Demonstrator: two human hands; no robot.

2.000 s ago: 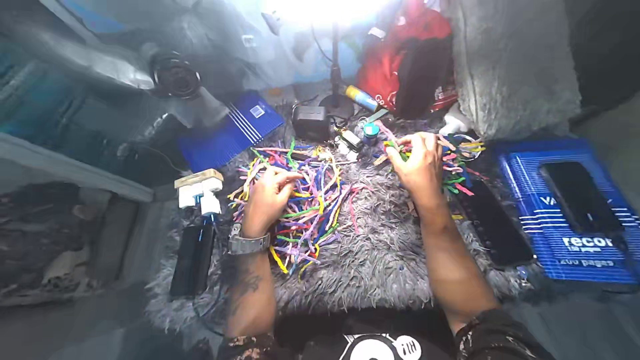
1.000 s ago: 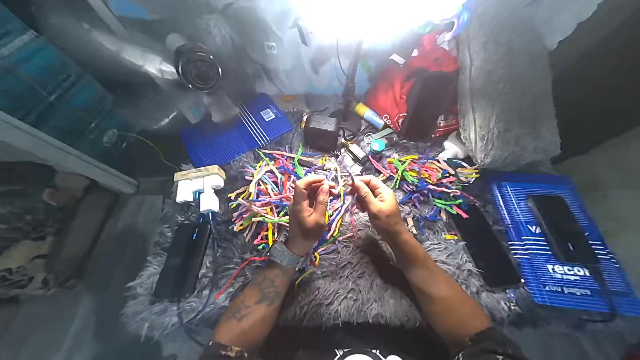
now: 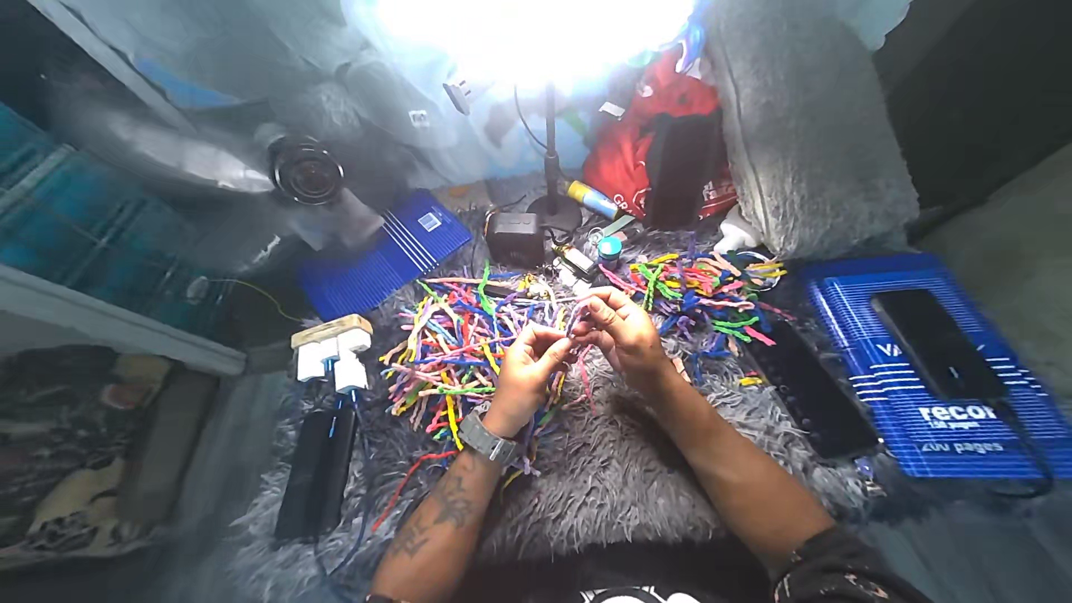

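Observation:
My left hand, with a watch on its wrist, pinches one end of a thin pale purple yarn strand. Thumb and fingers of my right hand grip the same strand close by, and the fingertips nearly touch. Under and left of my left hand lies a large heap of short, coloured yarn pieces. A smaller pile of similar pieces lies beyond my right hand. Both sit on a grey shaggy rug. The strand's exact shape between the fingers is partly hidden.
A lit lamp's stand rises behind, beside a black box-shaped device and a small turquoise-lidded jar. On the right are a black phone on a blue book and a dark flat case. White plugs and a black power bank stand left.
My hands were apart over the two piles two seconds ago; both have come together at the middle. Since one second ago they have stayed there, close together.

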